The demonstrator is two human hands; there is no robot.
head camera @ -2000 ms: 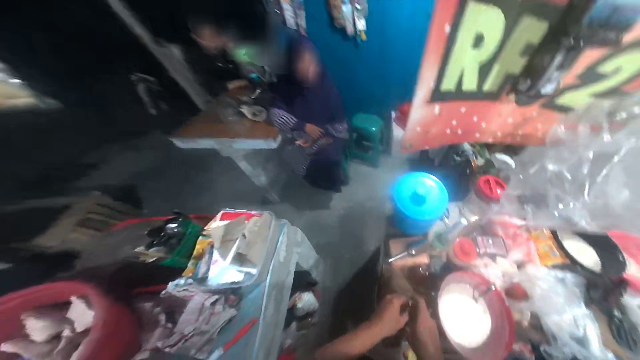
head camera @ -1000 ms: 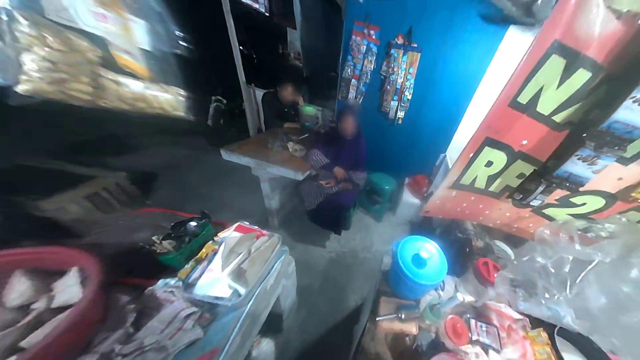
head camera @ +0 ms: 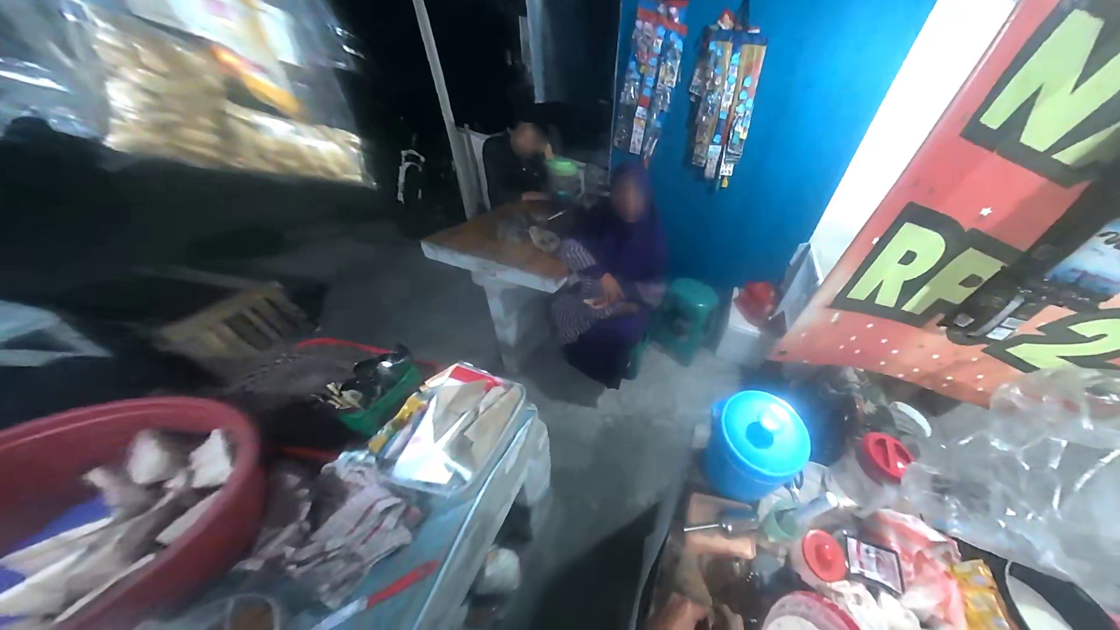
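Observation:
At the bottom edge, left of a round tub with a pink rim (head camera: 809, 611), blurred brown shapes may be the tops of my hands; which hand, and what they hold, cannot be made out. Just above them a metal-bladed tool (head camera: 722, 528) lies on a brown block. A blue lidded bucket (head camera: 758, 446) stands behind it. To the right are a red-lidded jar (head camera: 822, 556), a phone-like dark-framed object (head camera: 873, 564) and yellow packets (head camera: 978, 595).
A red basin (head camera: 232, 490) with pale pieces, a crumpled cloth (head camera: 359, 529), a red-handled knife (head camera: 398, 586) and a clear tray of packets (head camera: 455, 429) are at left. Two seated people are by a table (head camera: 494, 254). Clear plastic bags (head camera: 1024, 472) lie at right.
The view has tilted up. Two seconds ago my hands were plainly visible beside the round tub of white contents; now at most their tops show at the bottom edge.

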